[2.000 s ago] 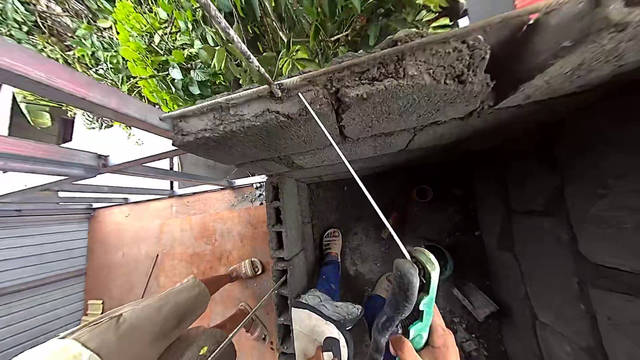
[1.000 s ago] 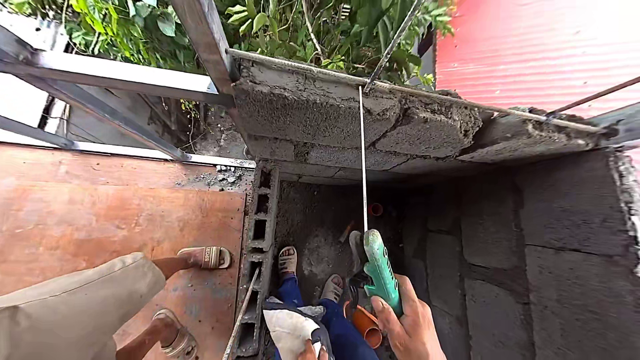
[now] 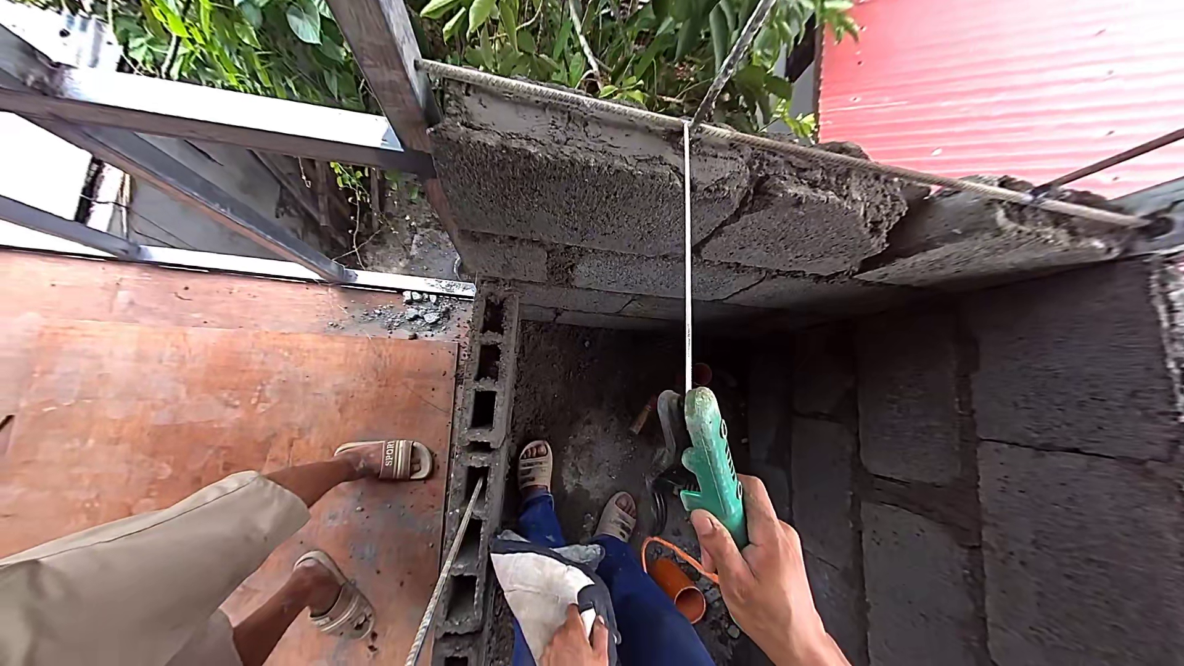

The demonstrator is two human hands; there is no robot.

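My right hand [image 3: 763,573] is closed around a green caulking-gun-like or welding-style tool handle [image 3: 714,462], whose exact kind I cannot tell. A thin, straight white rod [image 3: 687,259] reaches from its top to the rebar [image 3: 731,65] at the rim of the concrete block wall [image 3: 583,194]. My left hand [image 3: 573,638], low in the frame, grips a white and grey piece [image 3: 541,587], perhaps cloth or a glove, over my blue trousers. A dark curved part [image 3: 668,435] shows beside the green handle. An orange cord loop [image 3: 680,555] hangs near it.
Left of my feet runs a row of hollow concrete blocks [image 3: 483,398] with upright rebar [image 3: 444,573]. Another person in sandals [image 3: 393,460] stands on the reddish plywood [image 3: 185,388]. Orange pipe pieces [image 3: 678,590] lie below. A steel frame [image 3: 231,125] rises at upper left; a block wall [image 3: 1064,398] stands right.
The view has swung to the right, bringing the red corrugated sheet into sight. My right hand still holds the green tool, with the rod's far end by the rebar in all frames.
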